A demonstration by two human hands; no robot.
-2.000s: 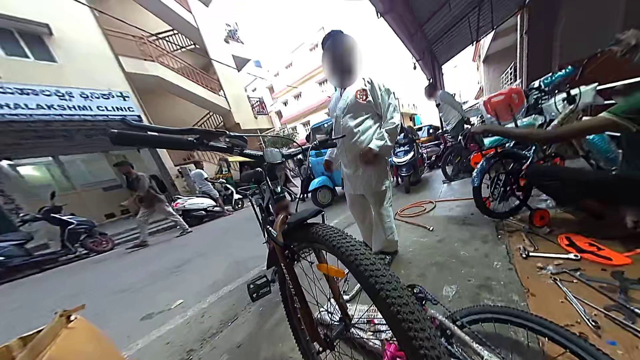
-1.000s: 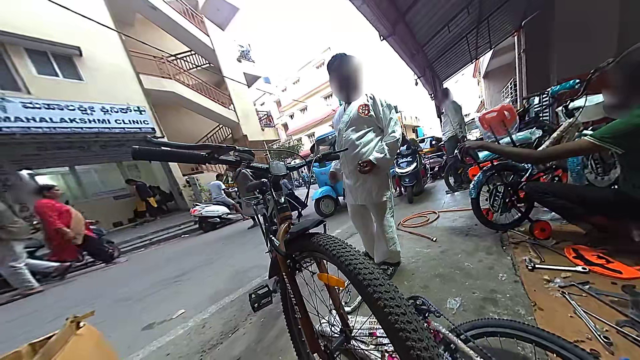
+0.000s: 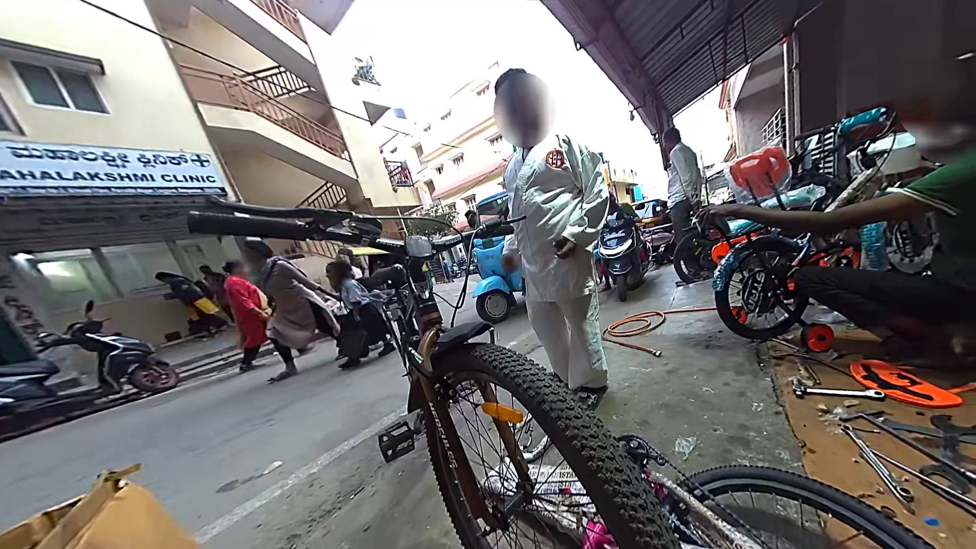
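Note:
Neither my left hand nor my right hand shows in the view. A mountain bike stands upright close in front of me, its knobbly front tyre (image 3: 564, 419) toward me and its handlebar grip (image 3: 252, 225) reaching to the left. An orange reflector (image 3: 502, 412) sits among the spokes, and a black pedal (image 3: 396, 441) sticks out at the left. Beside it, low at the right, lies another bicycle wheel (image 3: 801, 488). Combination wrenches (image 3: 877, 465) and an orange plastic part (image 3: 903, 383) lie on a brown sheet at the right.
A person in a white uniform (image 3: 560, 221) stands behind the bike. A co-worker's arm (image 3: 823, 221) reaches toward a small bicycle (image 3: 762, 286). An orange hose (image 3: 637, 324) lies coiled on the ground. A cardboard box (image 3: 114, 511) is at the lower left; people walk along the street.
Several walking people have come into view on the street at the left. The standing person in white has lowered the head a little since the first frame. The bike stays in place.

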